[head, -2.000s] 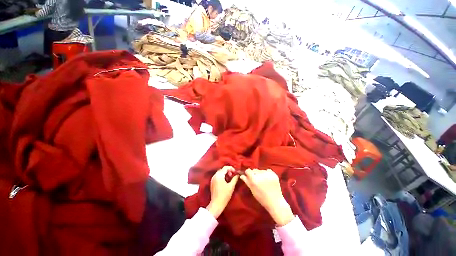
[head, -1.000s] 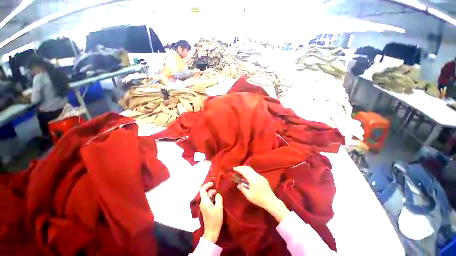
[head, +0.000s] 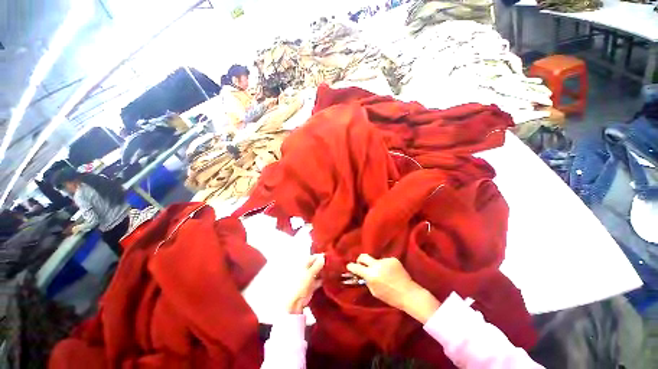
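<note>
A red garment (head: 346,173) lies bunched on the white tabletop in front of me, with thin pale lines along its edges. My left hand (head: 309,282) pinches the cloth at the garment's left side, near a small white label (head: 296,223). My right hand (head: 386,279) is closed around small thread snips (head: 351,278), whose metallic part shows at the fingertips over the red cloth. The tips of the snips are too small to see clearly.
A second red heap (head: 195,288) lies at the left. Tan garments (head: 231,162) and cream garments (head: 462,68) are piled further along the white table (head: 570,245). An orange stool (head: 563,79) and denim (head: 599,162) are at the right. Two people work beyond, at the left.
The view has tilted and swung. My hands were together on the cloth, then parted; my left hand now pinches the garment again, and the snips show more clearly in my right hand.
</note>
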